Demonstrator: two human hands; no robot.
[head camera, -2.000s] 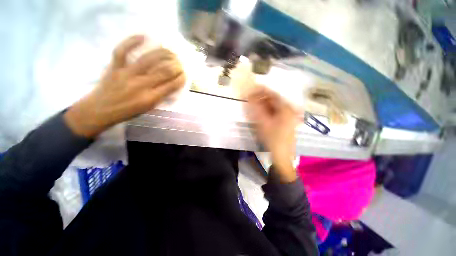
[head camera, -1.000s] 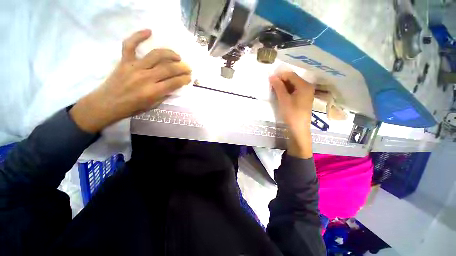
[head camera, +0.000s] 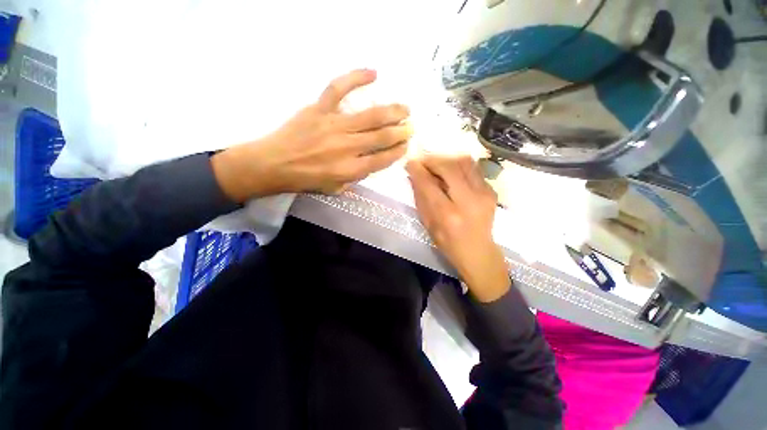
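The white fabric (head camera: 210, 76) lies over the left of the table, bright and overexposed. My left hand (head camera: 324, 147) rests on it, fingers spread and pointing at the needle area. My right hand (head camera: 458, 206) is close beside the left fingertips, its fingers bent together at the table by the needle area. Glare hides whether it pinches the fabric edge. The sewing machine (head camera: 547, 67) with its blue band stands at the upper right, with a shiny curved guard (head camera: 664, 126) in front of its head.
Dark-blue thread snips (head camera: 595, 270) and a tan lump (head camera: 642, 271) lie right of my right hand. A metal fitting (head camera: 658, 306) sits at the table edge. The ruler edge (head camera: 378, 210) runs along the front. Blue baskets (head camera: 214, 260) and bright pink fabric (head camera: 597, 369) are below.
My right hand has moved left, from beside the machine's lettering to near my left fingertips. The view has turned and shifted, showing more fabric at the left.
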